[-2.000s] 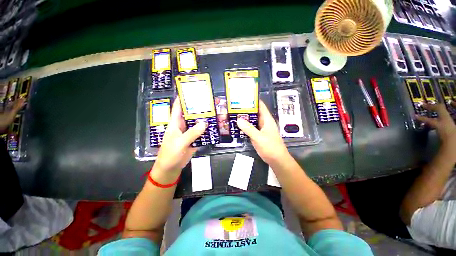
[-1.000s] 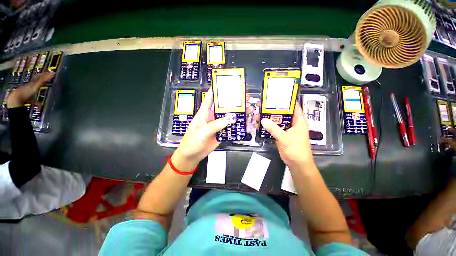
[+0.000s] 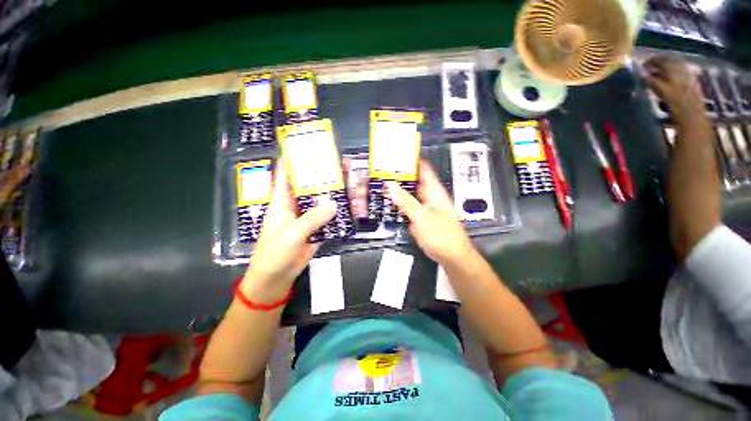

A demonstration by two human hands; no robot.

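My left hand holds a yellow-framed keypad phone upright, its screen lit white, thumb on the keypad. My right hand holds a second keypad phone, screen also white, thumb on its keypad. Both are above the clear phone tray. In the tray's left part lie face-up phones, one at the lower left. At its right end lie two white phone backs, one below and one above. Another phone back lies partly hidden between my hands.
White cards lie along the near edge. Right of the tray are a separate keypad phone, red pens, a red-and-silver pen and a desk fan. Co-workers' arms show at the left and right, near other trays.
The view swung right and back left. Both hands still hold their phones. The right co-worker's arm has reached farther forward over their tray.
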